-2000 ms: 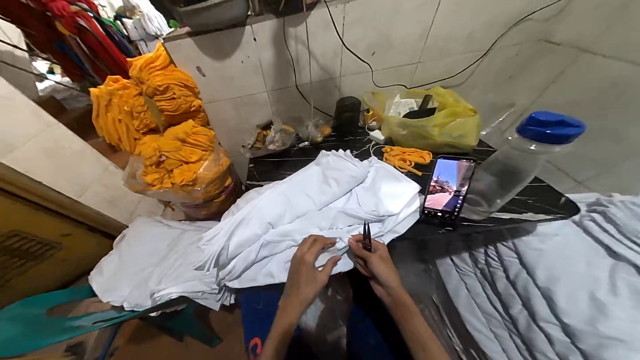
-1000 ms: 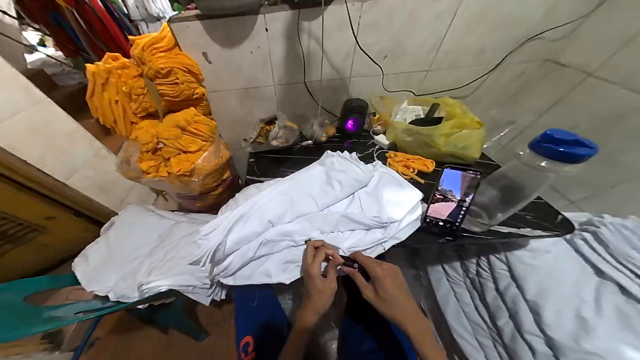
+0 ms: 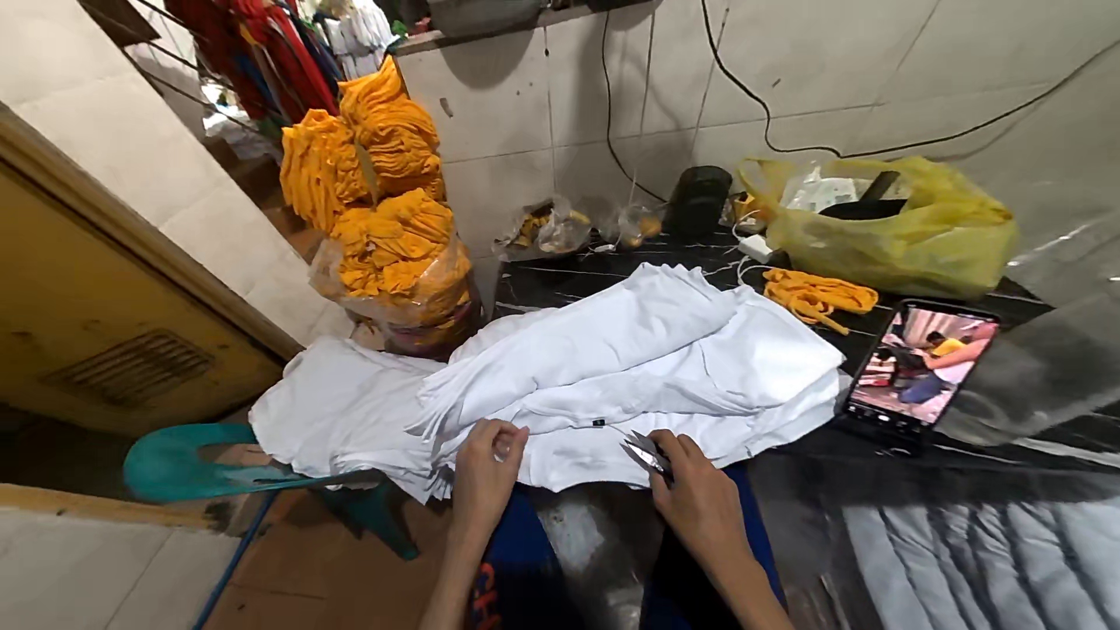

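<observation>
White fabric garments (image 3: 612,350) lie stacked over the near edge of a black marbled table, with a small black label (image 3: 598,423) on the cloth between my hands. My right hand (image 3: 700,499) holds a pair of thread snips (image 3: 647,457), their metal blades apart and pointing up and left above the cloth. At the near left part of the stack, my left hand (image 3: 488,464) has its thumb and forefinger close together on or just over the fabric; whether it pinches a thread or cloth I cannot tell.
Behind the garments lie orange strips (image 3: 818,297), a yellow plastic bag (image 3: 901,227) and a dark cylinder (image 3: 698,201). A lit phone (image 3: 923,367) leans at right. Orange cloth bundles (image 3: 394,236) stand at left, beyond a green plastic chair (image 3: 201,459). Grey folded fabric (image 3: 997,569) lies at lower right.
My hands were close together at the cloth's near edge a second ago; now they are apart, left hand to the left, with the snips' blades in plain sight. The purple light on the cylinder is off.
</observation>
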